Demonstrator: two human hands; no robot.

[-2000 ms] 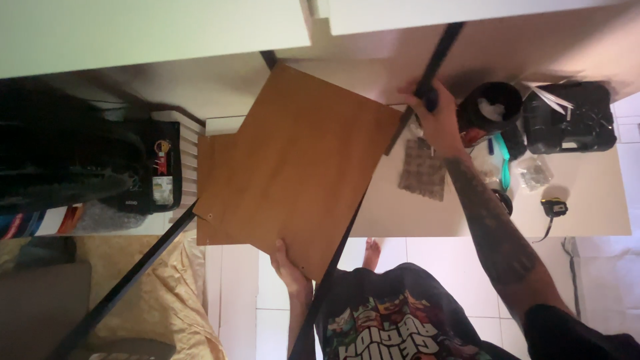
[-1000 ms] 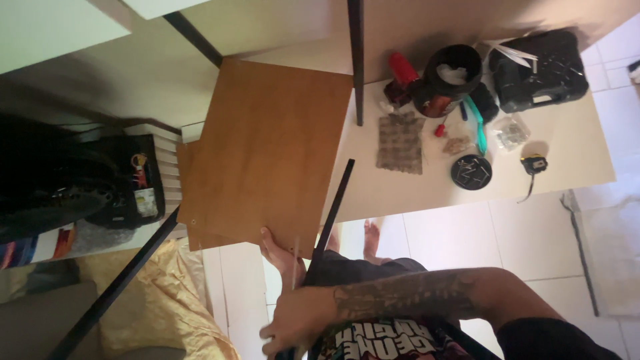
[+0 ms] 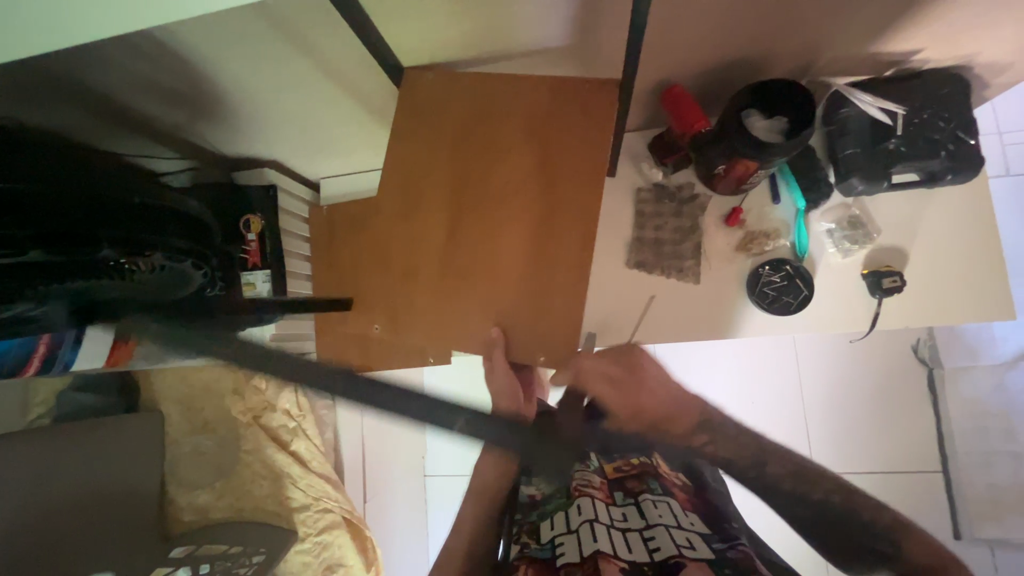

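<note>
A brown wood-look panel (image 3: 488, 216) lies over the white surface, overlapping another brown board (image 3: 344, 280) at its left. My left hand (image 3: 512, 380) grips the panel's near edge, with one digit on the face and the others partly hidden. Close by on the right, my right hand (image 3: 628, 392) is closed around a blurred black bar (image 3: 384, 396) that slants across the view to the left. A thin rod (image 3: 642, 318) sticks up beside that hand; what it belongs to is unclear. Another black bar (image 3: 630, 88) stands along the panel's far right side.
On the white board (image 3: 944, 264) are a black case (image 3: 904, 136), a black tub (image 3: 756, 136), a round lid of screws (image 3: 780, 286), a tape measure (image 3: 884, 282), small bags and a brown padded sheet (image 3: 666, 232). A tyre (image 3: 104, 224) and yellowish cloth (image 3: 264, 480) are left.
My right hand has left the far black bar, come down towards my body, and is now beside my left hand. The brown panel has turned from its slanted position. The view has shifted.
</note>
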